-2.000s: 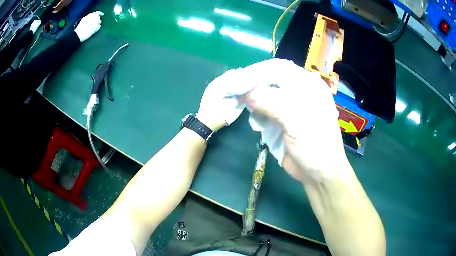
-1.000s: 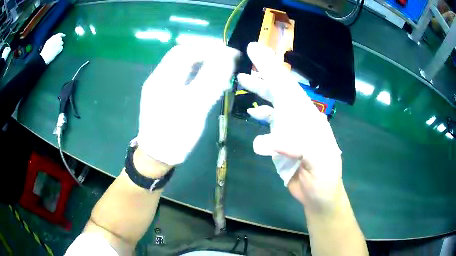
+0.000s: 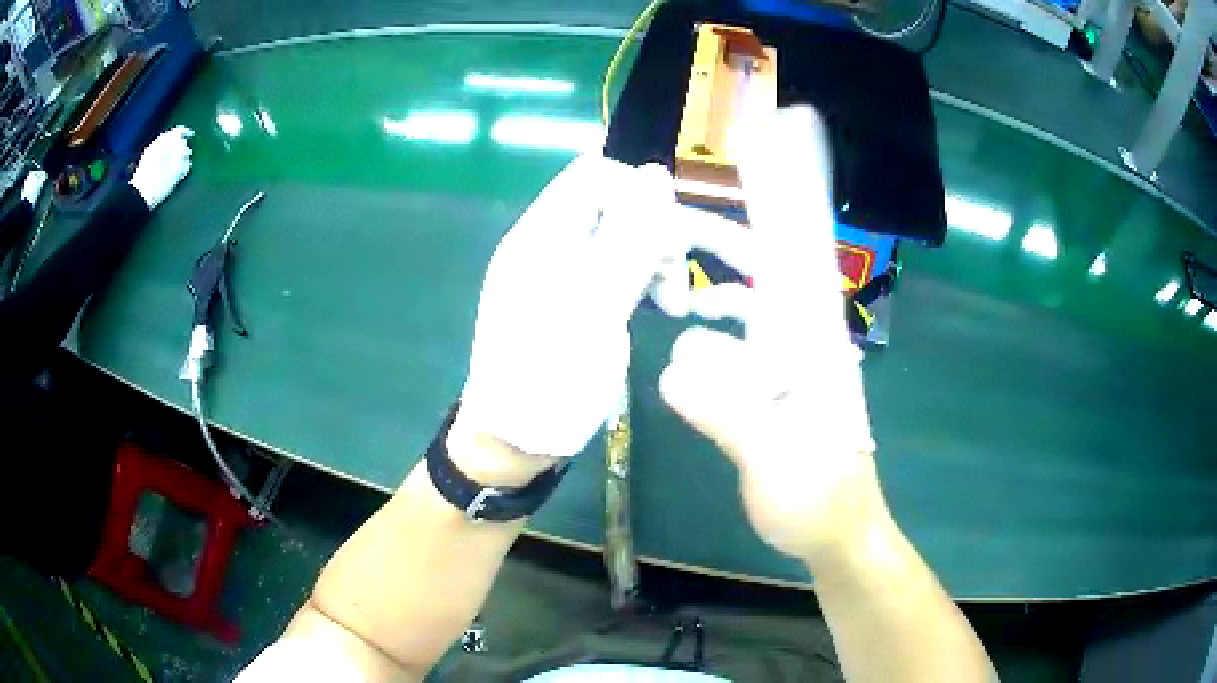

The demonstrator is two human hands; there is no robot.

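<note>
My left hand [image 3: 561,307], in a white glove with a black watch at the wrist, is at the centre over the bench. Its fingers are bent and meet the fingers of my right hand [image 3: 787,347]. Whether they pinch the right glove is washed out by glare. My right hand is also white-gloved, with fingers apart, one pointing up, and nothing visible in it. The orange fixture [image 3: 697,120] lies on a black pad [image 3: 874,147] just beyond my hands, partly covered by the right one.
An air blow gun [image 3: 208,287] lies left. A neighbour's gloved hand [image 3: 163,166] rests at the far left. A taped hose [image 3: 618,500] runs toward me. The station's red-yellow panel [image 3: 857,267] is behind my right hand. A dark frame [image 3: 1201,280] lies far right. A red stool [image 3: 127,534] stands lower left.
The gloved hands first overlapped, then came apart with the right glove pulled further on. Now the left hand has moved right to meet the right fingers. A dark frame has come into view at right.
</note>
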